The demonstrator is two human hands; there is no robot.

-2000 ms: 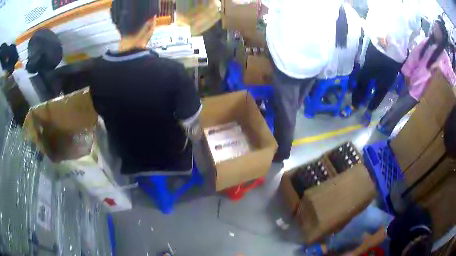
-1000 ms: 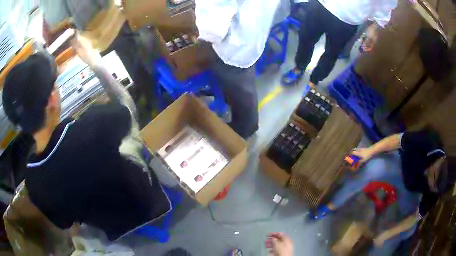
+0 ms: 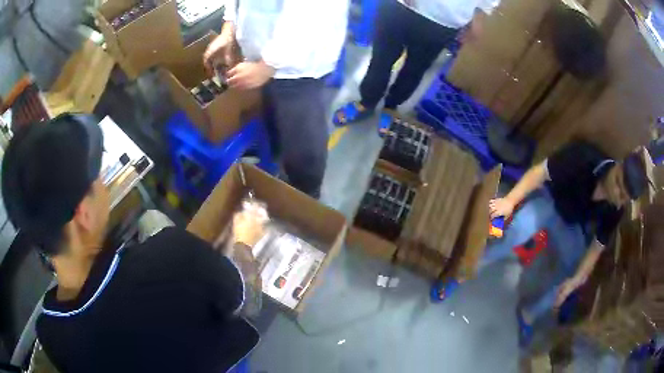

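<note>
Neither of my hands is in view. Nearest in front of me is a large open carton [image 3: 298,200] with white printed boxes [image 3: 293,268] inside; another person's blurred hand reaches into it. Right of it, an open brown carton [image 3: 373,243] on the floor holds rows of small black boxes [image 3: 388,204]. A bundle of flattened cartons [image 3: 443,200] stands against its right side. A seated worker at the right holds an orange and blue tape dispenser [image 3: 497,224] beside an upright brown sheet [image 3: 480,229].
A person in a dark shirt and cap [image 3: 145,291] fills the lower left. Two people in white tops stand at the top. Blue stools [image 3: 211,156], a blue plastic pallet [image 3: 459,113], a red stool [image 3: 530,249] and paper scraps [image 3: 387,280] are on the grey floor.
The view has turned and shifted right. A hand seen at the bottom edge one second ago is gone. The dark-shirted person's hand has moved into the large carton. The seated worker's brown sheet now stands upright.
</note>
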